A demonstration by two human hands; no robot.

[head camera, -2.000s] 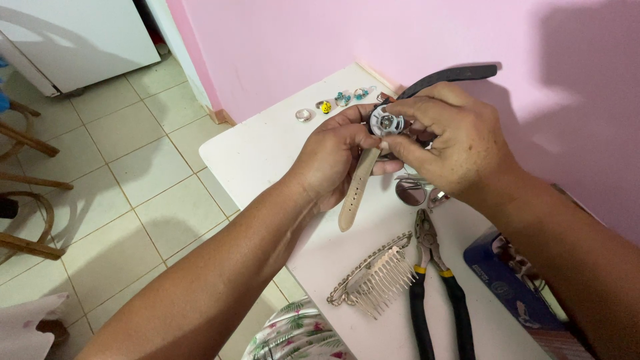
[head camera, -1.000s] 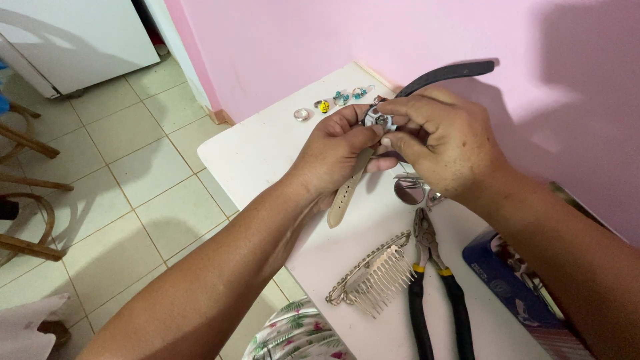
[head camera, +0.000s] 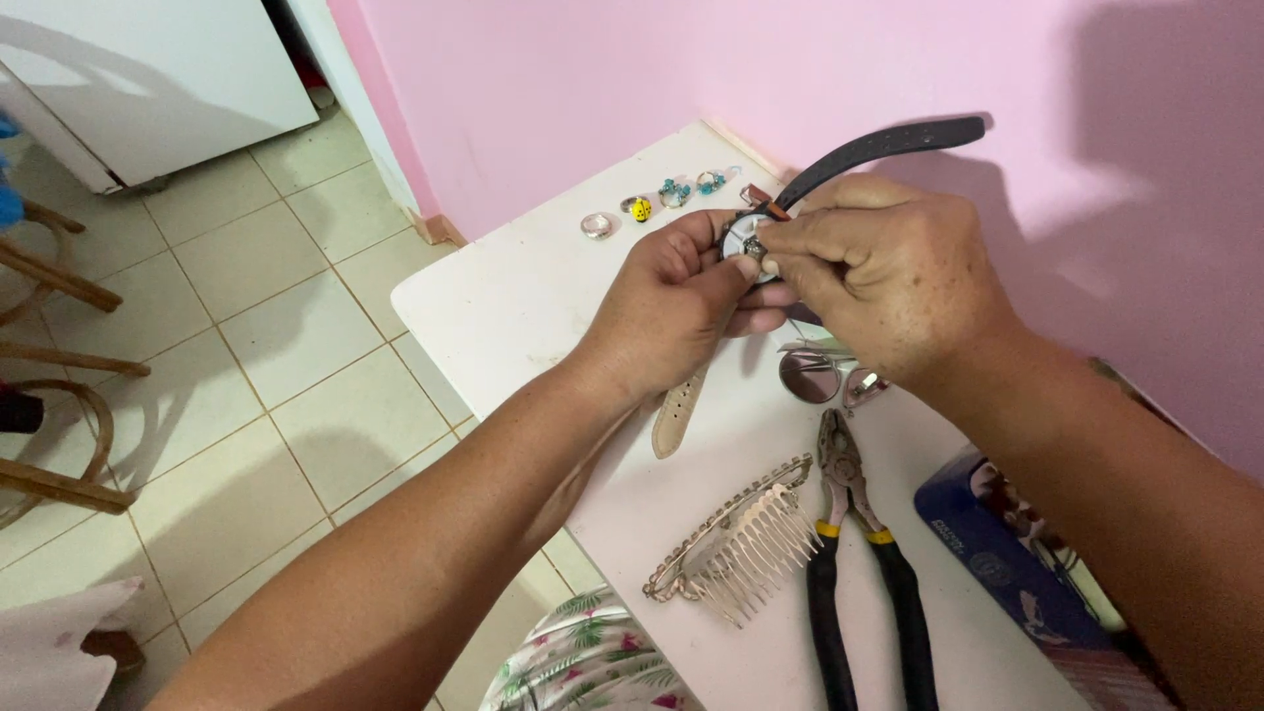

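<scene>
A wristwatch (head camera: 739,237) with its inside or back showing is held over the white table, its dark strap (head camera: 879,153) sticking out to the upper right. My left hand (head camera: 681,286) grips the watch by its rim. With thumb and forefinger, my right hand (head camera: 879,267) touches the small metal part at the watch's centre; whether it pinches that part is hidden by the fingertips. A beige strap (head camera: 679,415) with holes shows below my left hand; where it attaches is hidden. Pliers (head camera: 844,474) with black and yellow handles lie nearer, beside a metal hair comb (head camera: 755,553).
Several rings (head camera: 597,226) lie along the far left of the white table (head camera: 513,286), one with a yellow ladybug (head camera: 641,208). Sunglasses (head camera: 812,376) rest beneath my right hand. A blue box (head camera: 997,563) stands at the right, by the pink wall. Wooden chair legs (head camera: 59,272) are at left.
My left hand's hold on the watch has shifted, and the beige strap now hangs lower and steeper than two seconds ago. My right fingers stay at the watch.
</scene>
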